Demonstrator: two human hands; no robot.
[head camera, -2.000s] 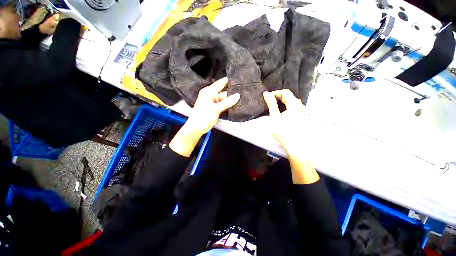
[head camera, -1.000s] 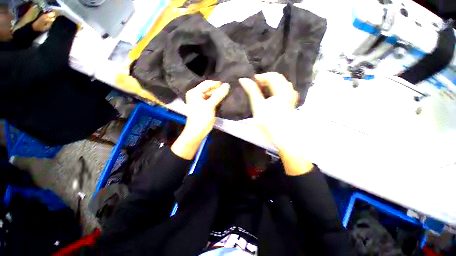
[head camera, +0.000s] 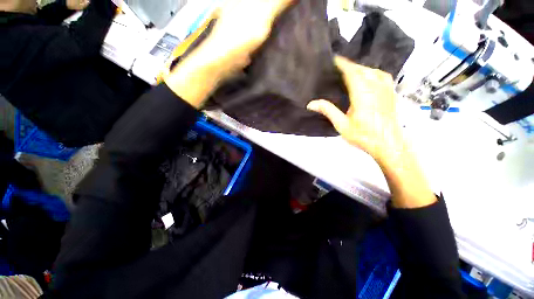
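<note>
A dark grey-brown garment piece (head camera: 293, 76) lies on the white machine table (head camera: 468, 204), its near part raised and blurred. My left hand (head camera: 240, 44) is at the top of the picture over the garment's left side; it is blurred and its fingers run towards the upper edge, so its grip cannot be told. My right hand (head camera: 363, 108) is at the garment's right side, thumb and fingers spread, touching or close to the cloth. The round opening is not visible.
The sewing machine (head camera: 492, 64) stands right of the garment. A blue crate (head camera: 240, 163) with dark garments is below the table, with more blue crates lower right and far left. Another person's dark sleeve (head camera: 64, 87) is at upper left.
My left hand has moved up and over the garment. My right hand has moved right and opened from its pinch. The cloth has been lifted and shifted, hiding the round opening. The view has shifted.
</note>
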